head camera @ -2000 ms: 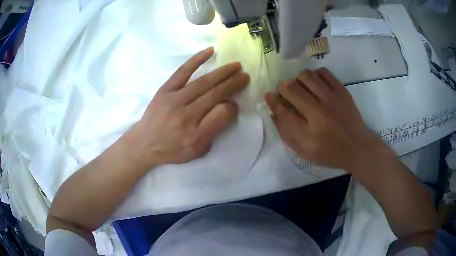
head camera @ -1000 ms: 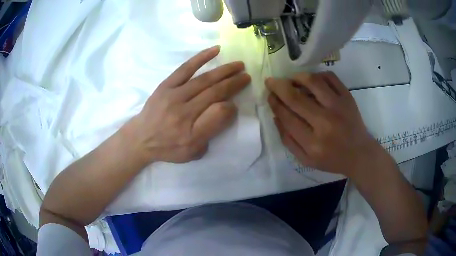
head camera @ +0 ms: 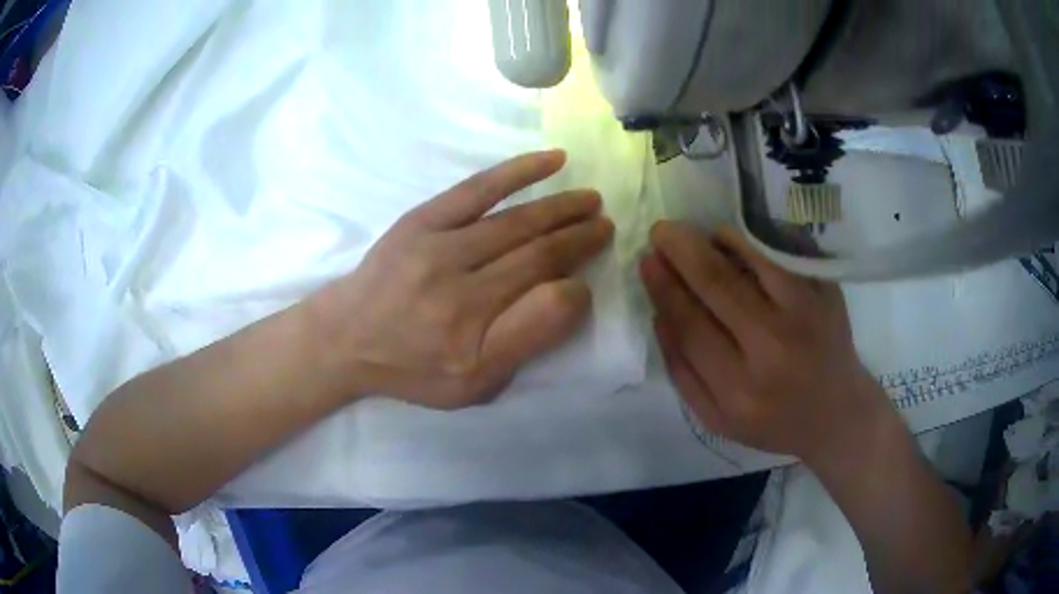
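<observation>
A large white garment panel point(head camera: 197, 221) spreads over the table, wrinkled at the left. A smaller white piece point(head camera: 613, 354) lies on it under and beside my left hand. My left hand point(head camera: 453, 296) rests palm down on the cloth, fingers apart, pointing toward the needle area. My right hand point(head camera: 755, 337) is at the cloth's right edge with bent fingers close together; whether it pinches cloth or holds something is hidden. The sewing machine head point(head camera: 720, 58) is above, with metal parts near the presser foot point(head camera: 700, 139) partly visible. The needle tip cannot be made out.
The white machine lamp point(head camera: 530, 44) hangs left of the head. A ribbed cream knob point(head camera: 814, 203) is at its right. A printed ruler point(head camera: 970, 374) runs along the table's front right. White scraps point(head camera: 1034, 453) lie at far right. Blue material point(head camera: 258, 540) shows below the front edge.
The view has shifted, so the machine head looks larger and covers more of the right side. Both hands keep nearly the same pose on the cloth. The smaller piece's lower end looks straighter.
</observation>
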